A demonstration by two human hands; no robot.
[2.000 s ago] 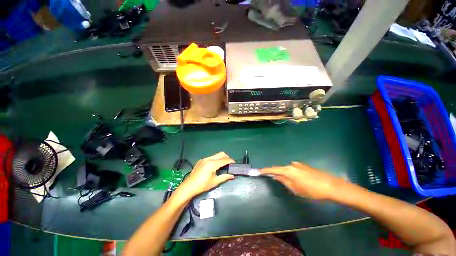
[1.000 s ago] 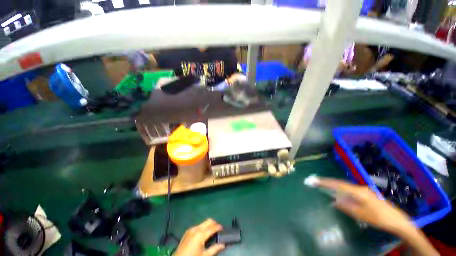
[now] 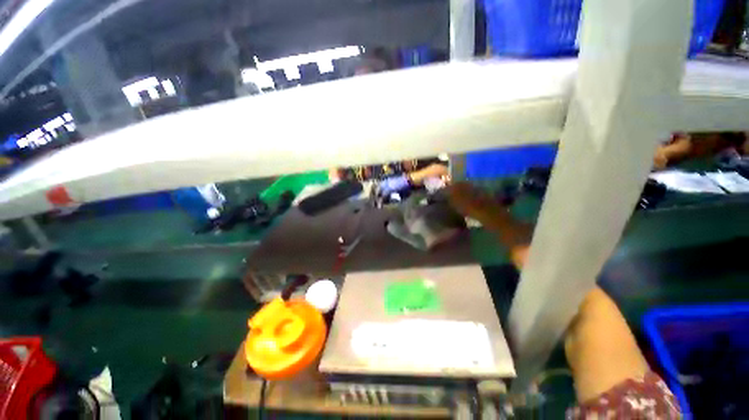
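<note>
My right arm reaches forward behind the white post. My right hand [image 3: 476, 205] is dark and blurred beside the crumpled grey cloth [image 3: 429, 223] on top of the large brown-grey box [image 3: 316, 234]. I cannot tell whether its fingers touch or hold anything. My left hand is out of the picture. The pale-topped test instrument [image 3: 411, 316], with a green patch on top, stands nearest in front of me. Its button row shows at the lower edge.
The orange-lidded cup [image 3: 285, 338] stands left of the instrument. The white post [image 3: 587, 180] crosses my right forearm below a white shelf beam [image 3: 328, 123]. A blue basket [image 3: 667, 361] is at right, a red basket [image 3: 29, 373] at lower left. A person's hand [image 3: 427, 172] shows across the bench.
The view has tilted up. My right hand has moved from above the bench, forward behind the post to the cloth. My left hand and the adapter it held have left the picture.
</note>
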